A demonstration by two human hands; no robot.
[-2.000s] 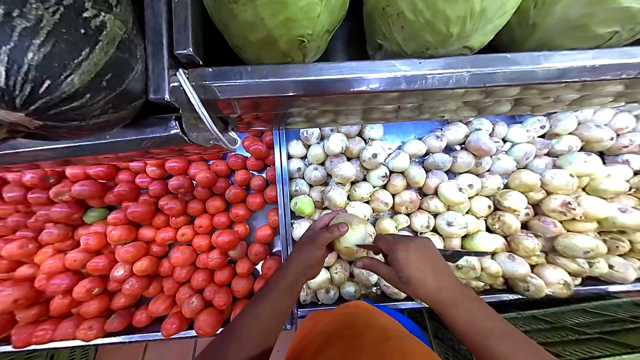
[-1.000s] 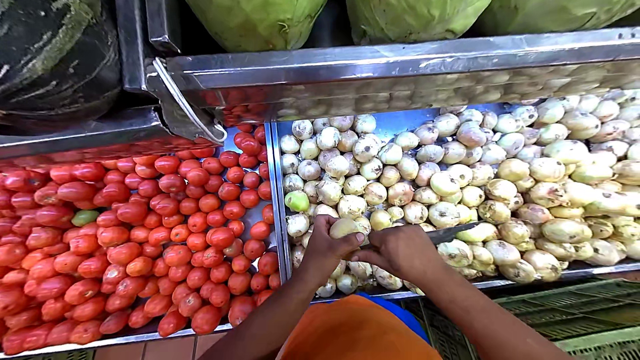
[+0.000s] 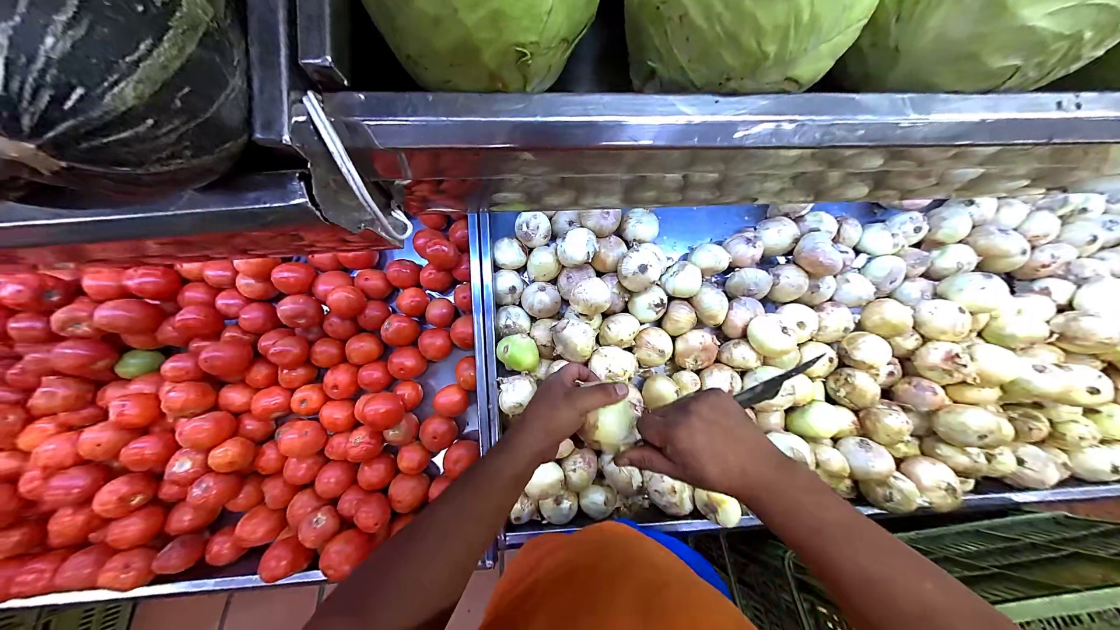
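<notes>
My left hand (image 3: 569,404) grips a pale onion (image 3: 611,422) over the bin of white onions, its thumb across the top. Just to the right, my right hand (image 3: 700,437) is closed around a knife; the dark blade (image 3: 777,381) points up and right, away from the held onion. The knife's handle is hidden in the fist. Right-hand fingers are at the onion's right side. Loose onions (image 3: 866,420) lie around and beneath both hands, and a green tomato (image 3: 518,352) rests among them at the bin's left side.
Red tomatoes (image 3: 201,429) fill the left bin, past a metal divider (image 3: 483,350). A steel shelf edge (image 3: 700,122) runs above, with cabbages (image 3: 752,44) and a large dark green squash (image 3: 114,96). Green plastic crates (image 3: 989,560) stand low at the right.
The onion in my left hand shows more fully now than one second ago. The knife stays in my right hand, its blade tilted more steeply upward.
</notes>
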